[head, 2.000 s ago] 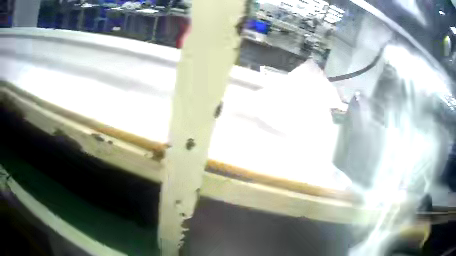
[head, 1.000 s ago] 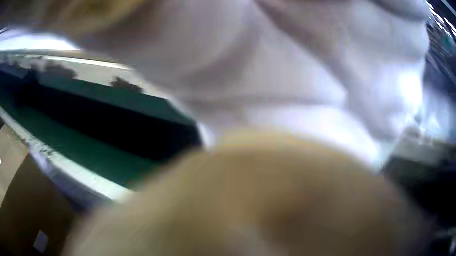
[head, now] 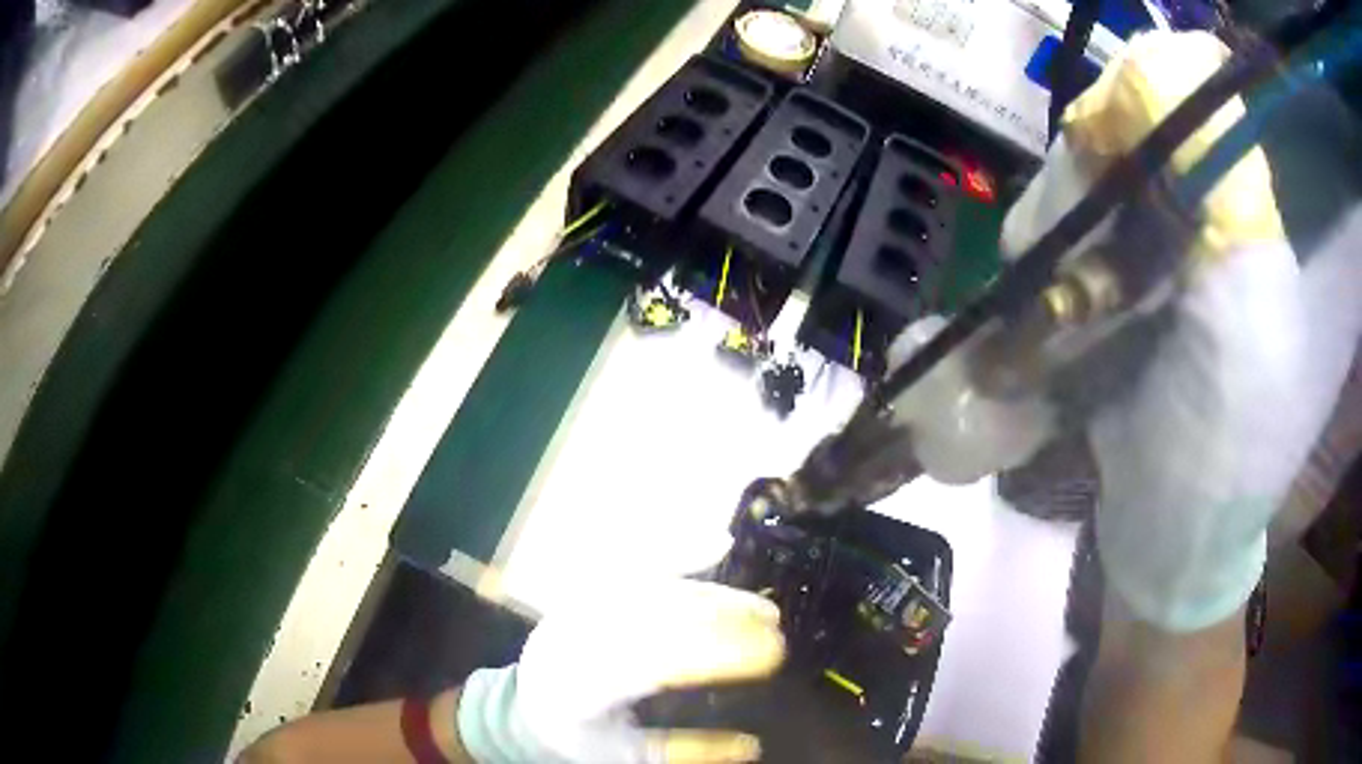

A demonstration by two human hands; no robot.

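A black housing [head: 896, 672], an open tray, lies on the white sheet at the bottom centre. A small board with parts [head: 905, 597] and a short yellow wire show inside it. My left hand [head: 635, 664], in a white glove with yellowish fingertips, holds the housing's left side; part of that side is hidden. My right hand [head: 1195, 254], gloved alike, is raised at the right around a dark power screwdriver [head: 956, 336], which is blurred. The tool slants down left, and its lower end is at the housing's upper left corner. Exact contact cannot be told.
Three black socket panels [head: 784, 179] with round holes stand at the back, with wires and small wired boards [head: 657, 309] at their near ends. A tape roll [head: 775, 38] and a white box [head: 949, 67] are behind. A green conveyor [head: 284, 388] with cream edging [head: 336, 560] curves along the left.
The view has swung from the line structure and a blurred close-up glove down to the bench. Both hands, the housing and the screwdriver now show.
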